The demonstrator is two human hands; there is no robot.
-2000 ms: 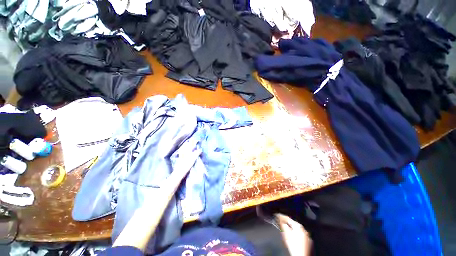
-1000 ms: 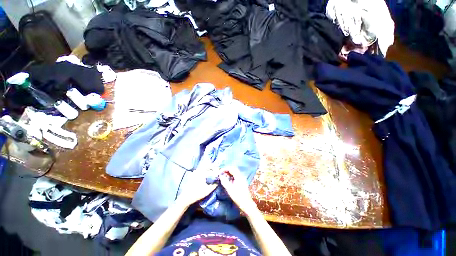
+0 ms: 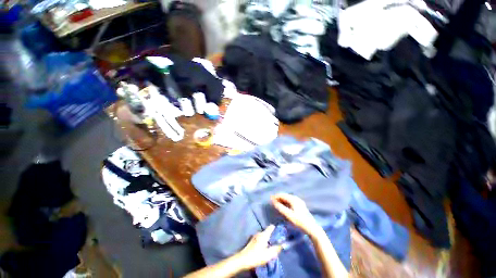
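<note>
The grey-blue jacket body (image 3: 234,225) lies spread over the table's near edge, with shiny light-blue lining (image 3: 228,182) showing beside it. A blue sleeve-like part (image 3: 383,228) reaches out to the right. My left hand (image 3: 261,248) is low at the near part of the garment, fingers around a small bunched piece of blue cloth. My right hand (image 3: 292,209) is just above and right of it, over the grey-blue cloth, fingers bent; blur hides whether it grips anything.
A white paper sheet (image 3: 250,122), a tape roll (image 3: 203,136) and white spools (image 3: 186,106) lie beyond the jacket. Black garment pieces (image 3: 272,76) are heaped at the far side. Fabric scraps (image 3: 142,198) lie below the left edge. A blue basket (image 3: 81,95) stands at far left.
The view has swung left, so the table things sit further right. My right hand, lately beside my left, is now apart from it and further up the cloth.
</note>
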